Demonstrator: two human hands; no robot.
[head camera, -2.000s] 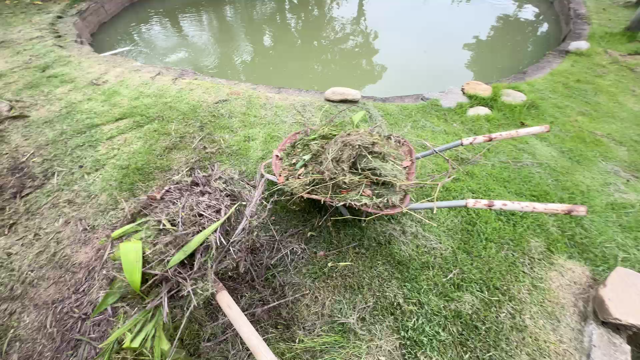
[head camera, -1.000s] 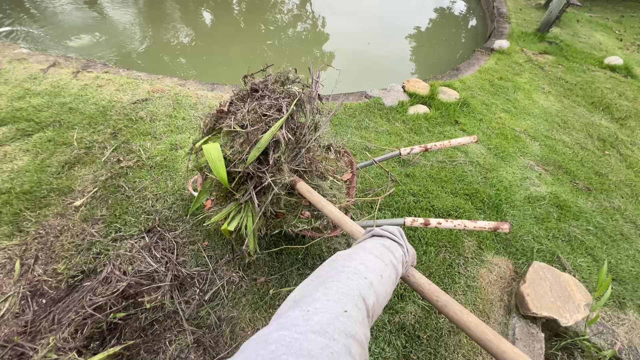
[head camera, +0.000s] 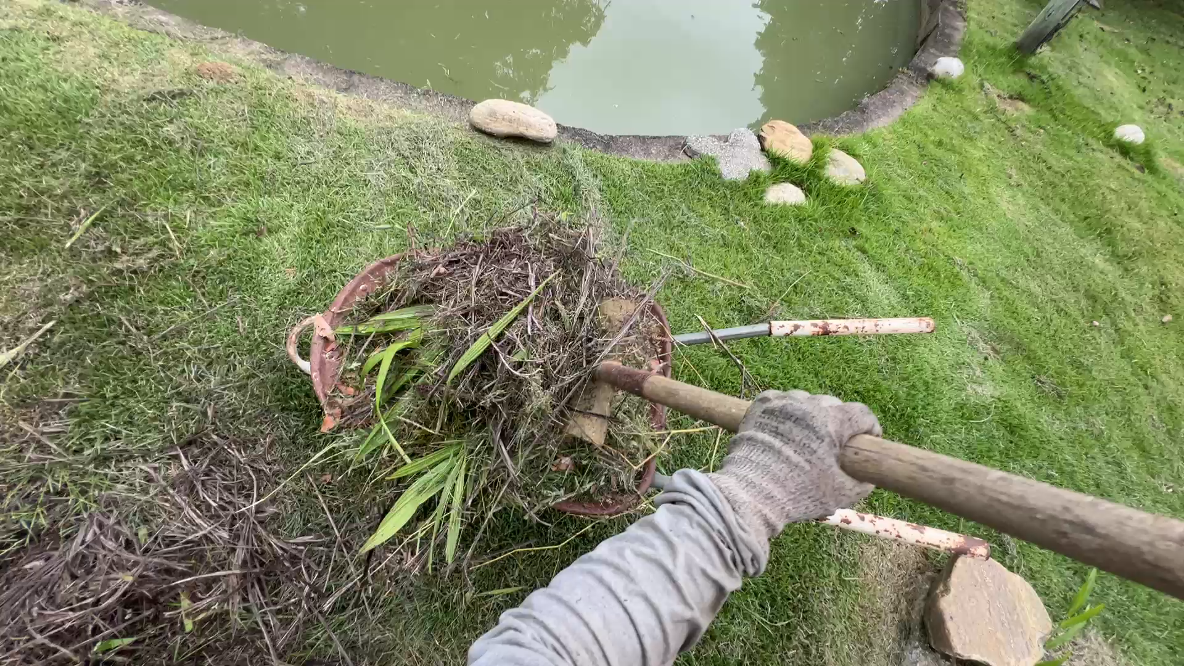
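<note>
My left hand (head camera: 800, 453), in a grey knit glove below a light grey sleeve, is closed around the wooden handle (head camera: 980, 490) of a long tool. The tool's flat tan crosspiece (head camera: 592, 416) lies against the right part of a heap of dry weeds and green leaves (head camera: 499, 342); its exact kind cannot be told. The heap fills a rusty red wheelbarrow (head camera: 347, 296) and hangs over its near rim. The wheelbarrow's two handles (head camera: 851, 326) point right, their white paint chipped with rust. My right hand is out of view.
A pond (head camera: 647, 74) with green water and a low stone edge lies ahead, with several stones (head camera: 513, 120) along it. More dry weeds (head camera: 157, 564) lie on the grass at lower left. A large rock (head camera: 988, 610) sits at lower right, by the near wheelbarrow handle.
A clump of weeds and long leaves, on the ground two seconds ago, was raised over the wheelbarrow and now rests in it. My left hand has come into view on the handle.
</note>
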